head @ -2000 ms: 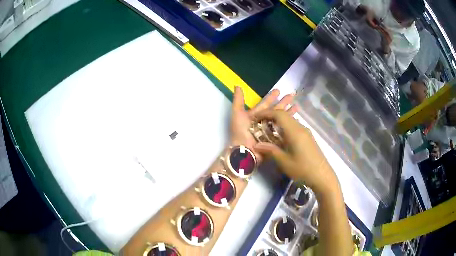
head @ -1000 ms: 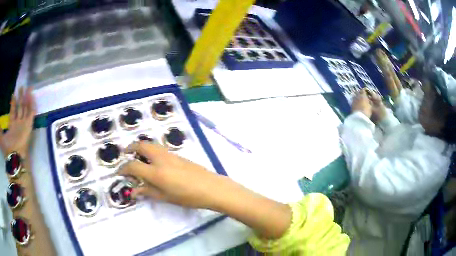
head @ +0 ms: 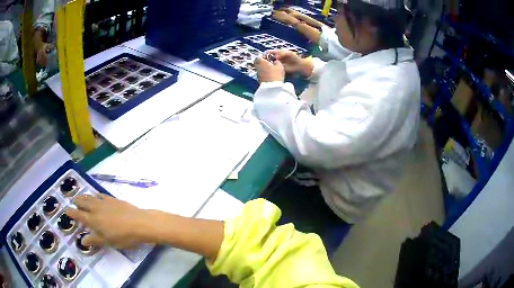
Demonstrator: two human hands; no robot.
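A compartment tray (head: pixel 110 261) with a dark blue border lies at the lower left, cut off by the edge. Several round watch heads (head: pixel 67 268) with black faces and gold rims sit in its cells. Cells at its near right side hold no watch. My right hand (head: pixel 110 220), bare with a yellow sleeve, is over the tray's right part. Its fingers are apart, with the tips at two watch heads; I see nothing held in it. My left hand is out of the picture.
A pen (head: pixel 125 180) lies on white sheets (head: pixel 186 152) right of the tray. A yellow post (head: pixel 73 79) stands beyond. Another filled blue tray (head: pixel 121 84) is farther off. A person in a pale smock (head: pixel 338 124) works at trays on the right. A grey translucent tray (head: pixel 25 132) is at left.
The view has swung right, so the tray now shows at the lower left and my left hand and forearm have left the picture. My right hand stays over the tray.
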